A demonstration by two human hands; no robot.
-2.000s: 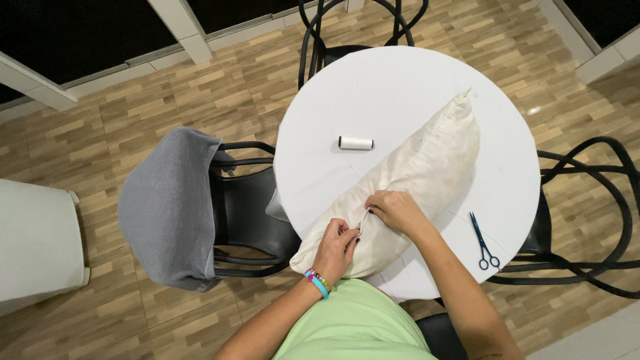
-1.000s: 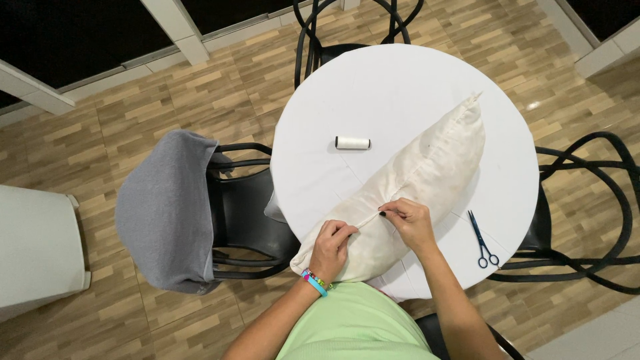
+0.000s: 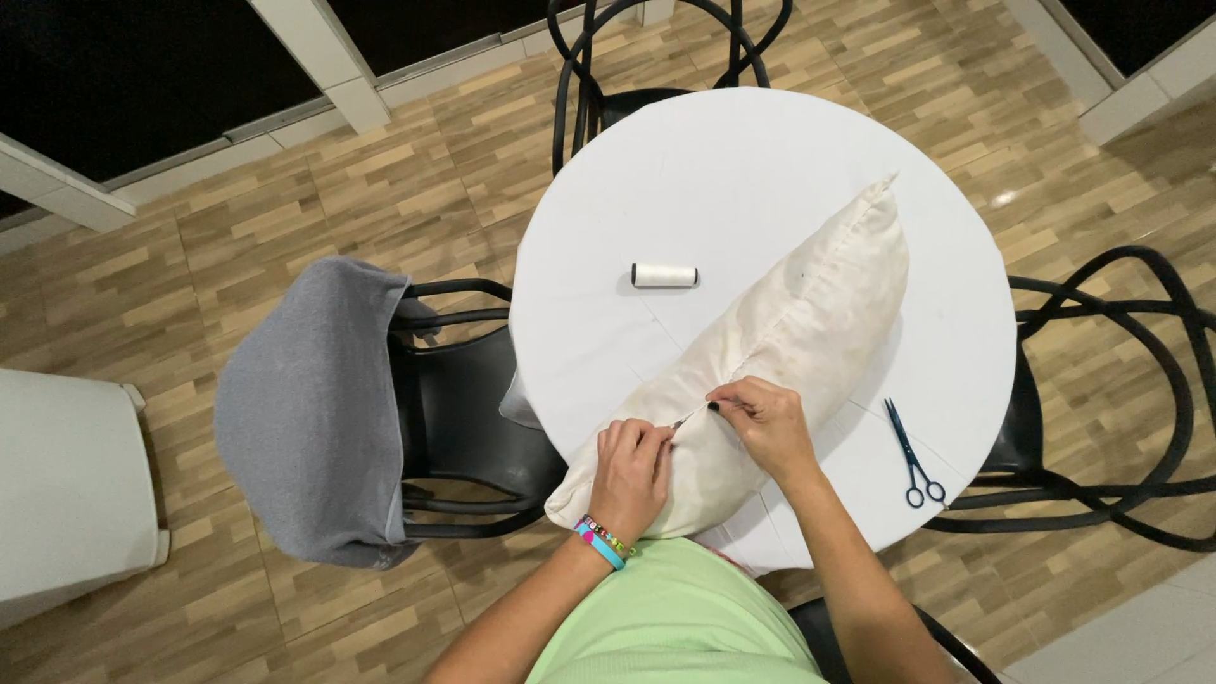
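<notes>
A cream fabric pillow [image 3: 788,332] lies diagonally across the white round table [image 3: 589,209], with a seam along its upper side. My left hand [image 3: 632,475], with bracelets at the wrist, grips the pillow's fabric near its lower left end. My right hand [image 3: 765,423] pinches the seam edge a little further up, thumb and forefinger together. Between the hands the edge is drawn into a line with a narrow dark gap; whether a needle is held cannot be told. A spool of white thread [image 3: 664,275] lies on its side left of the pillow. Dark scissors [image 3: 912,456] rest at the right.
A black chair [image 3: 465,408] draped with a grey cloth [image 3: 313,418] stands left of the table. Other black chairs stand at the right [image 3: 1121,380] and the top [image 3: 665,57], and part of one shows below. A white cabinet-like object [image 3: 76,494] is at the far left.
My hands were close together at the seam two seconds ago and are now further apart. My left hand has moved down and left along the pillow.
</notes>
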